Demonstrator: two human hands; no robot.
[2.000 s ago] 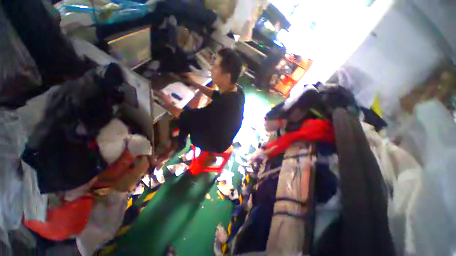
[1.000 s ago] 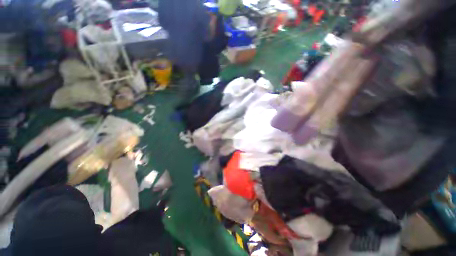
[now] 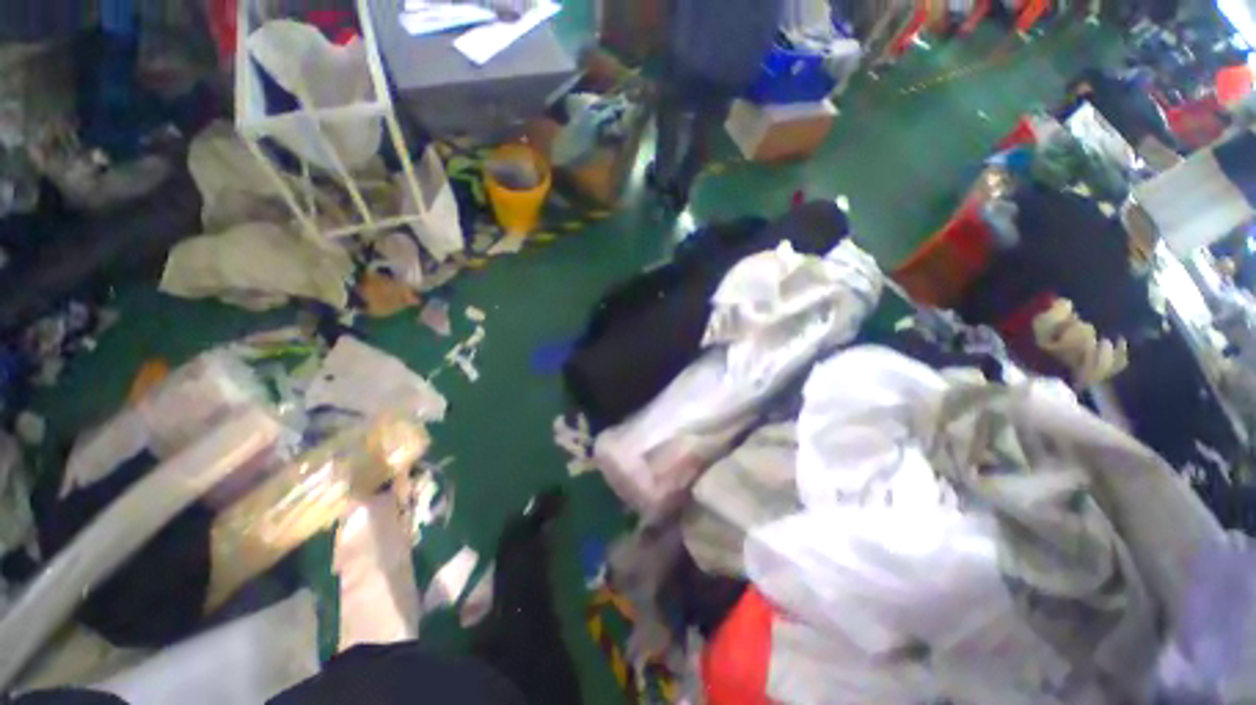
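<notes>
Neither of my hands shows in the head view. Nearest in front is a large crumpled heap of white and grey cloth at the lower right. A black cloth bundle lies behind its left side. A red-orange piece shows at the heap's lower edge. Dark rounded shapes at the bottom edge are cut off, and I cannot tell what they are.
The green floor runs between the heap and wrapped bundles on the left, with scraps on it. A white metal frame, a yellow bucket and a blue crate over a cardboard box stand farther back. A person in dark clothes stands behind.
The view has swung from the aisle with a seated person at a table to the floor heaps. The white cloth heap now fills the lower right, and the pale bundle at the upper right is gone.
</notes>
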